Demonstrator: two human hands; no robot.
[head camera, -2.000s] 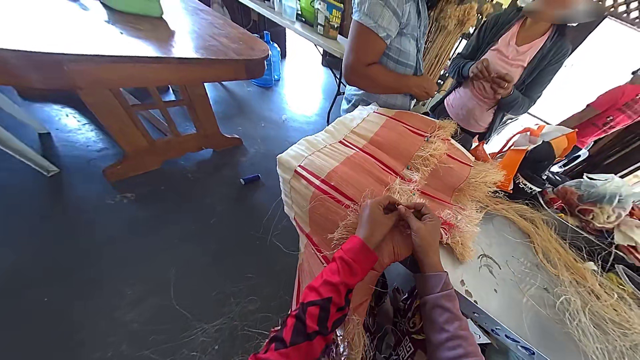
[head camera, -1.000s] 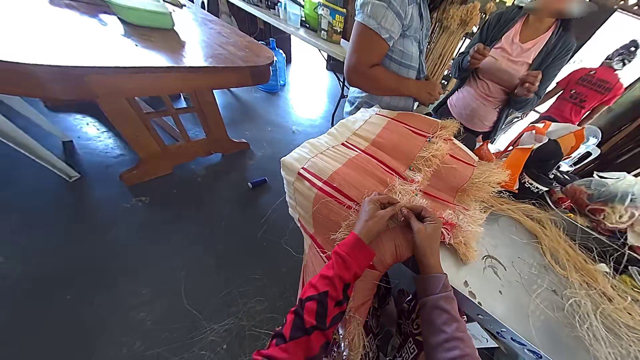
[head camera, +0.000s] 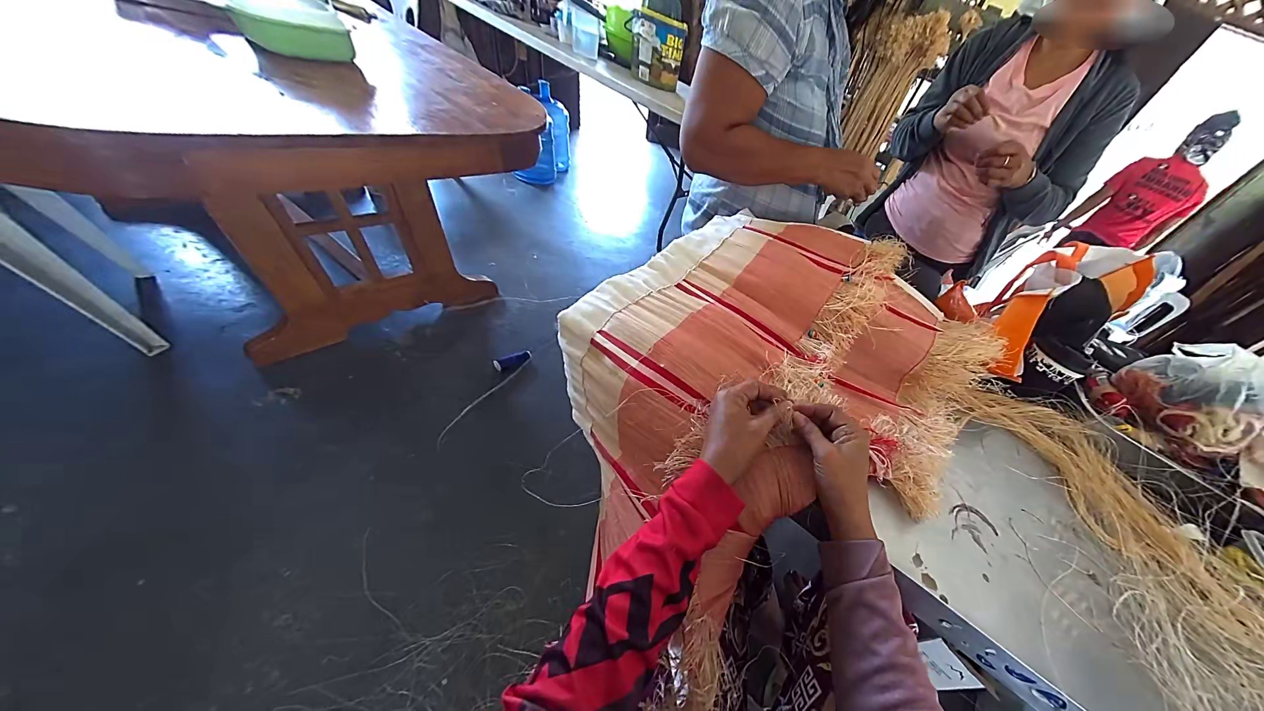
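A woven fiber cloth (head camera: 681, 346) with cream, salmon and red stripes lies over the corner of a metal-edged table, its lower part hanging down. Frayed pale fringe (head camera: 849, 316) runs across its right part. My left hand (head camera: 741, 425), in a red and black sleeve, pinches fine fibers at the cloth's near edge. Fingertips of my right hand (head camera: 834, 444), in a mauve sleeve, meet it there and pinch the same fibers. The exact strand or knot between the fingers is too small to tell.
Loose raffia-like fibers (head camera: 1116, 513) spread over the metal table (head camera: 997, 553). A wooden table (head camera: 296, 158) stands at the left, with a blue thread spool (head camera: 512, 361) on the floor. Two people stand beyond the cloth; another is farther right. An orange and white bag (head camera: 1037, 306) sits at the right.
My hands stay together at the fringe, with small finger movements. The person in the pink shirt has moved their hands apart. A person in red farther back has shifted and now shows more fully.
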